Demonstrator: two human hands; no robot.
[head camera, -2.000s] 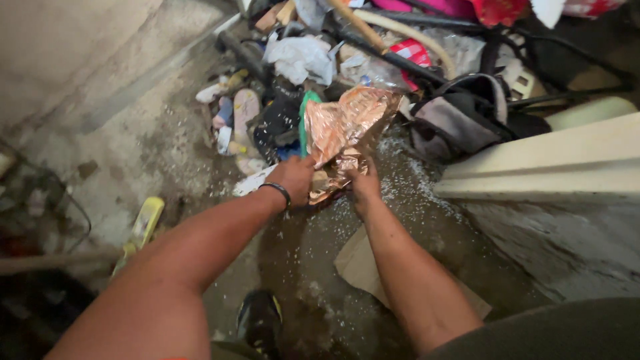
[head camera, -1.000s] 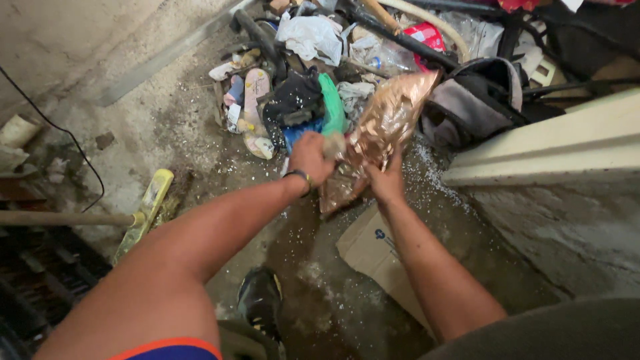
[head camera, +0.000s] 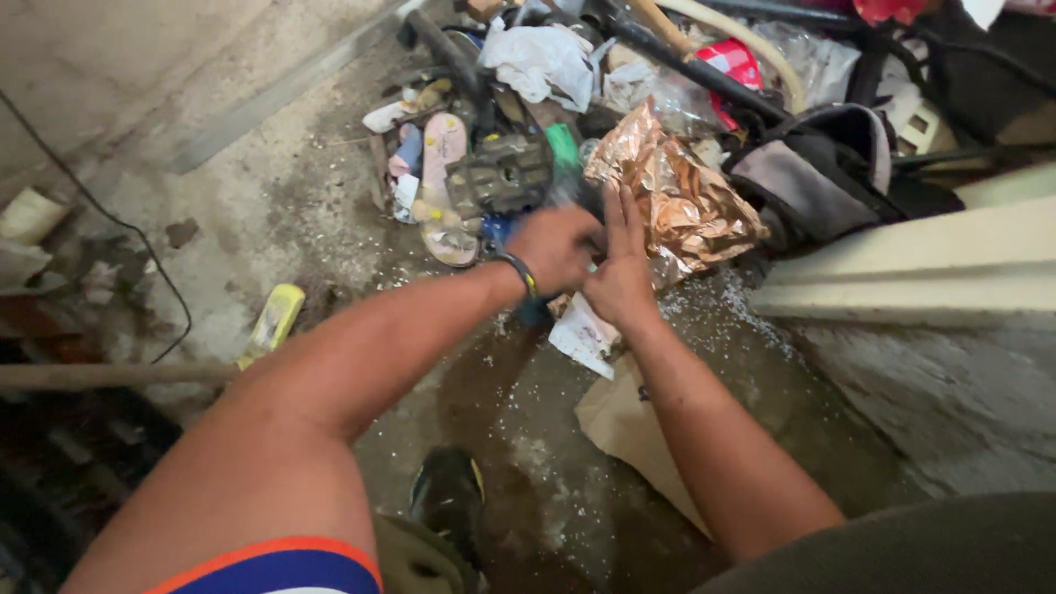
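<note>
My left hand (head camera: 557, 247), with a dark band at the wrist, is blurred and close to my right hand; whether it grips something cannot be told. Two fingers of my right hand (head camera: 620, 268) are extended against the left edge of a crumpled copper-coloured foil bag (head camera: 672, 194), and the rest of its grip is hidden. A torn white paper or wrapper (head camera: 584, 334) lies just below both hands. Behind them, the foil bag leans on a pile of clutter, beside a green plastic piece (head camera: 563, 148) and a dark ridged object (head camera: 502, 175).
Sandals (head camera: 444, 165), a white plastic bag (head camera: 540, 62), black tubes (head camera: 701, 70) and a grey-black bag (head camera: 796, 186) crowd the far side. A pale ledge (head camera: 916, 264) bounds the right. Flattened cardboard (head camera: 635, 429) and a yellow-headed brush (head camera: 276, 318) lie on the speckled floor.
The foil bag has gone from between my hands to the pile beyond them. My hands have come closer together, and the white paper below them now shows.
</note>
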